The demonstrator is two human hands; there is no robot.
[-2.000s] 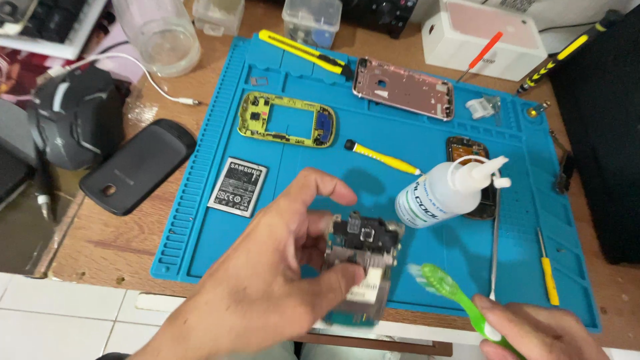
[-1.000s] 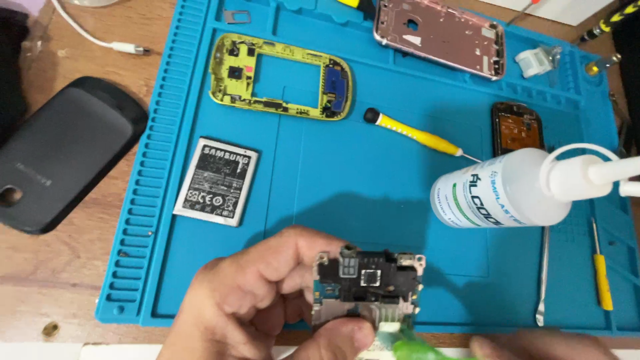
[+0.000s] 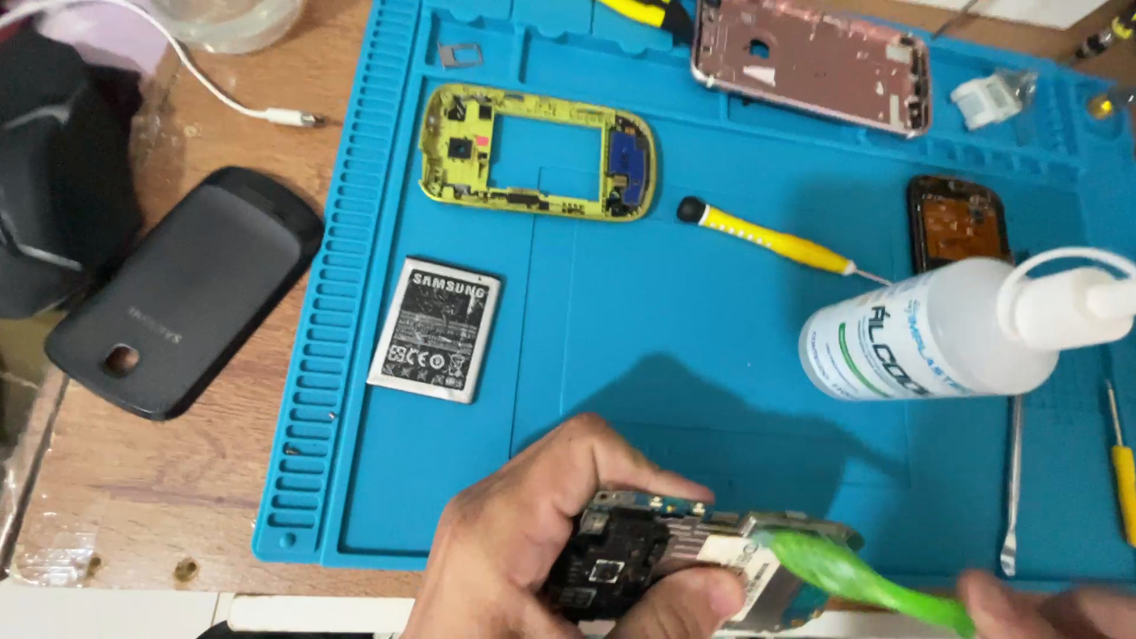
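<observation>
My left hand (image 3: 550,541) grips a phone circuit board (image 3: 692,550) with a black camera section, tilted near the front edge of the blue mat. In my right hand (image 3: 1047,608), blurred at the lower right, is a green toothbrush (image 3: 852,572) whose head lies against the board's metal shield beside a white label. The bristles are hidden or blurred. Behind the board a white alcohol bottle (image 3: 923,328) stands tilted in the view. A Samsung battery (image 3: 437,330) and a yellow phone mid-frame (image 3: 538,202) lie farther back on the mat.
On the blue silicone mat (image 3: 621,355) are a yellow screwdriver (image 3: 772,240), a pink phone housing (image 3: 812,67), a dark phone part (image 3: 958,222), a metal pry tool (image 3: 1012,497) and another screwdriver (image 3: 1123,479). A black back cover (image 3: 186,293) and a white cable (image 3: 222,98) lie left.
The board has turned in my left hand, its camera end now toward the left. The toothbrush, apart from the board two seconds ago, is now against it. The view has shifted.
</observation>
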